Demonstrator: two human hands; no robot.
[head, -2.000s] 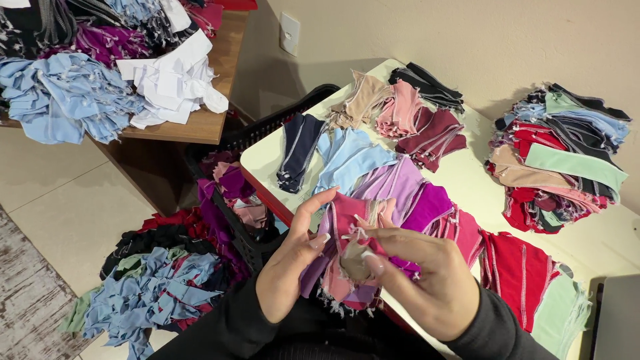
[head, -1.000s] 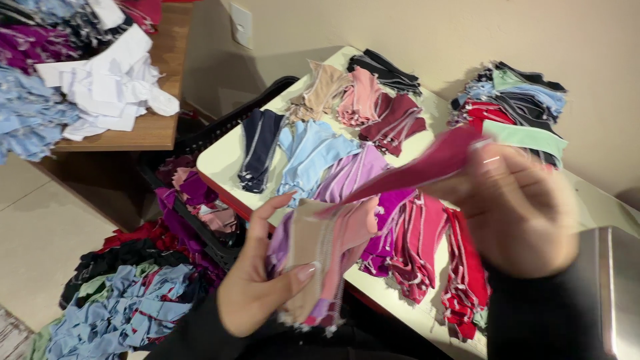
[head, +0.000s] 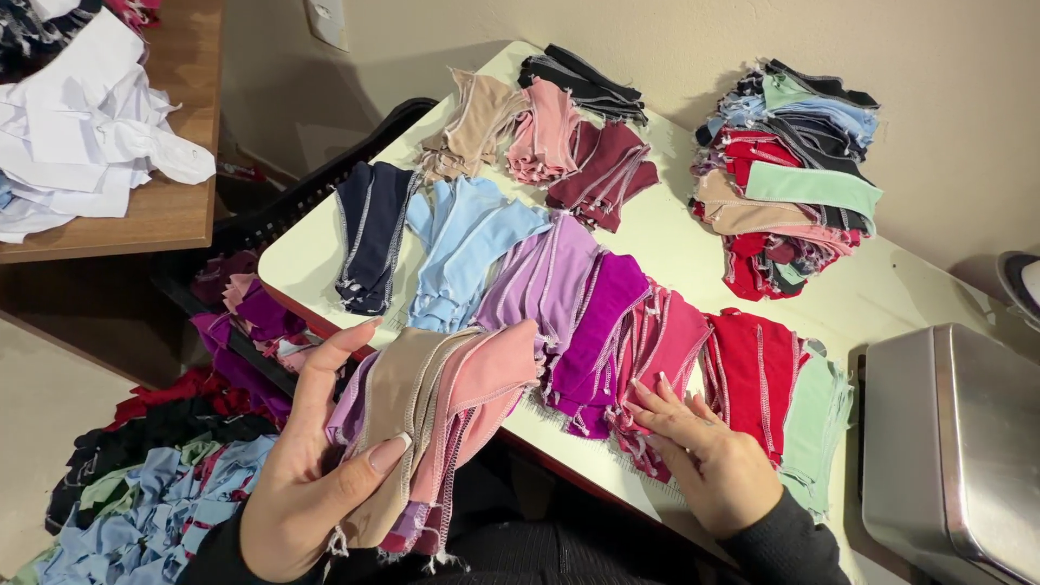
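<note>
My left hand (head: 325, 471) grips a bundle of sewn fabric strips (head: 431, 406), beige and salmon pink on top, with lilac and dark pink edges below. My right hand (head: 707, 455) rests its fingertips on the dark pink strips (head: 666, 341) on the white table (head: 886, 284), apparently holding nothing. To their left lie purple (head: 601, 333), lilac (head: 552, 276), light blue (head: 467, 244) and navy strips (head: 374, 231); to their right, red (head: 751, 374) and mint green strips (head: 816, 431). Farther back are beige (head: 475, 122), pink (head: 548, 130), maroon (head: 605, 175) and black strips (head: 581, 85).
A mixed stack of strips (head: 780, 187) lies by the wall. A metal box (head: 942, 455) stands at the right. White scraps (head: 89, 130) cover part of a wooden surface (head: 183, 106) at the left. Below are a black crate (head: 325, 171) and a scrap heap (head: 154, 496).
My right hand held a dark pink strip in the air a second ago; now it is down on the dark pink strips. My left hand still holds its bundle.
</note>
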